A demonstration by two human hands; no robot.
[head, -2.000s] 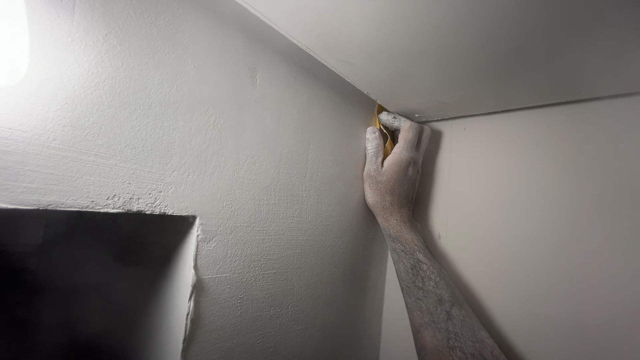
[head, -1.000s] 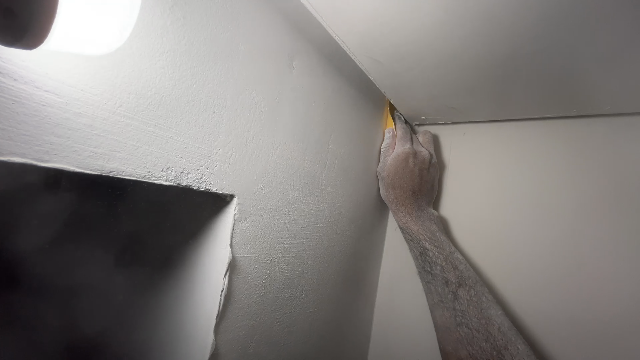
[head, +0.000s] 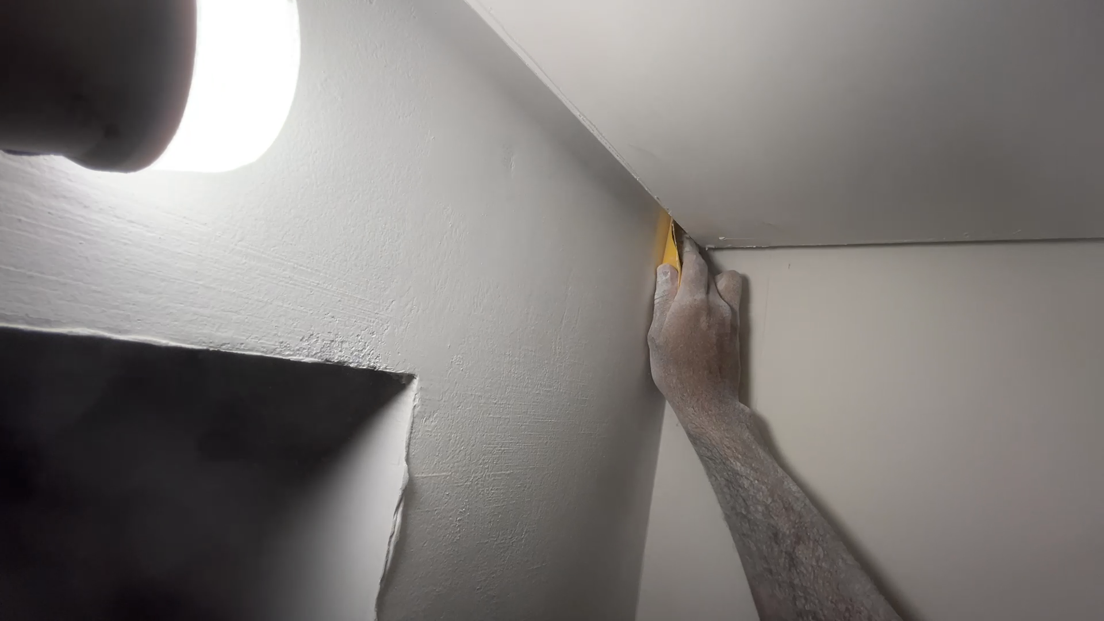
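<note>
Dusted with pale powder, my right hand (head: pixel 697 336) reaches up into the corner where two walls meet the ceiling. Between its thumb and fingers is a thin, folded yellow sheet (head: pixel 669 243), which looks like sandpaper. The sheet lies against the left wall (head: pixel 517 328), just under the ceiling edge. Most of the sheet is hidden by the fingers. My left hand is out of view.
A lit lamp (head: pixel 246 86) with a dark housing (head: pixel 95 78) juts in at the upper left. Below it, a dark rectangular recess (head: pixel 172 483) with a rough edge opens in the wall. The ceiling (head: pixel 819 112) spans the upper right, above the right wall (head: pixel 931 388).
My right hand has turned, so its back now shows more and the yellow sheet sits differently in the fingers. The view has shifted, bringing the lamp's dark housing in.
</note>
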